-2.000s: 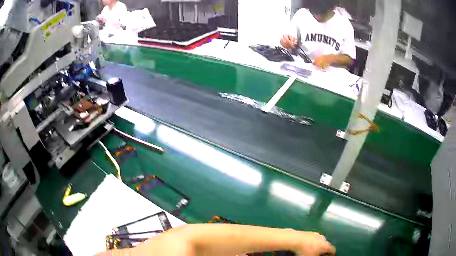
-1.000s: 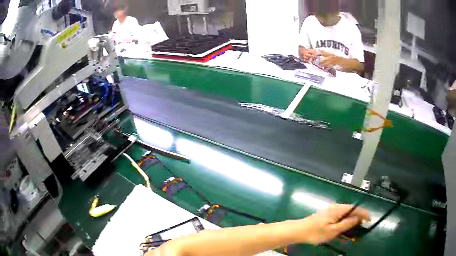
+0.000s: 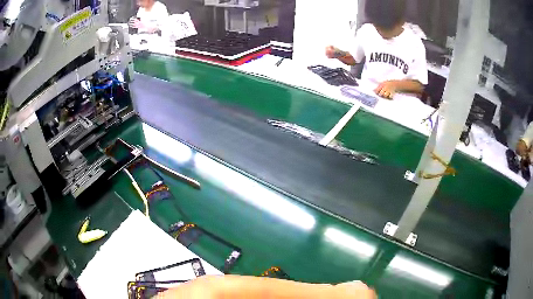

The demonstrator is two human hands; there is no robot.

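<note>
A bare forearm, which I take as my left arm, crosses the bottom edge. My left hand (image 3: 357, 289) is at its right end, cut off by the edge, so its fingers and any hold are hidden. My right hand is not in view. Open black phone middle frames (image 3: 170, 270) overlap on the white work sheet (image 3: 120, 251), partly behind the forearm. More frames with orange-gold marks lie on the green surface, one at centre (image 3: 232, 257), one further left (image 3: 156, 190). Another orange-marked piece (image 3: 272, 271) shows just above the forearm.
A machine (image 3: 76, 143) stands at left, with a dark frame (image 3: 135, 153) at its edge. Nearby are a small yellow item (image 3: 92, 236) and a thin rod (image 3: 174, 173). Beyond run the conveyor belt (image 3: 234, 131) and a pale post (image 3: 435, 146). People sit opposite.
The hand held a dark frame at right a second ago; it has dropped to the bottom edge and that frame no longer shows. A frame now shows at the machine's edge. The view has shifted.
</note>
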